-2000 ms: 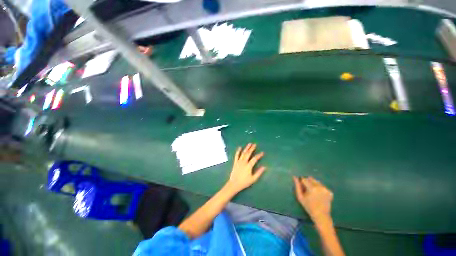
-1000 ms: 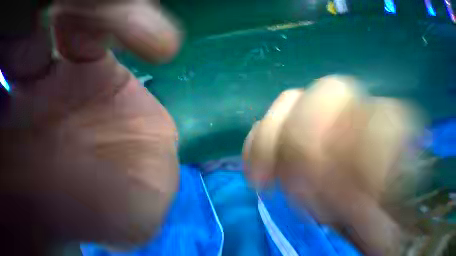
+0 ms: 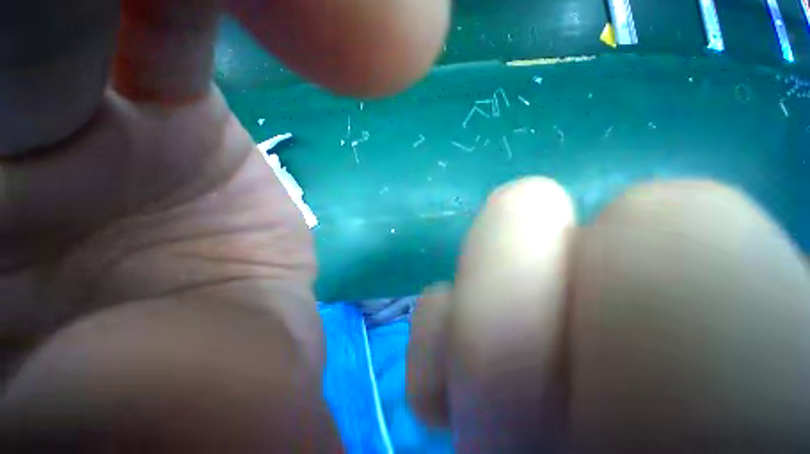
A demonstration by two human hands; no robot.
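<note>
My left hand (image 3: 169,239) is very close to the camera and fills the left side, palm showing, cut off by the picture's edge; its fingertips are partly out of view and I see nothing held. My right hand (image 3: 613,310) is also very close at the lower right, blurred, with its fingers side by side; whether it holds anything is hidden. The jagged edge of the pile of white strips (image 3: 291,184) shows just right of my left palm; the rest is hidden behind the hand.
Clear slivers (image 3: 496,105) lie scattered on the green bench (image 3: 391,191). Beyond its edge, several light bars (image 3: 710,25) lie at the top right, with a small yellow piece (image 3: 608,35) beside the leftmost. My blue clothing (image 3: 346,372) shows below.
Both hands have come up from the bench to right before the camera and now hide much of the view. Since one second ago, the left hand has stayed near; the right looks larger and closer.
</note>
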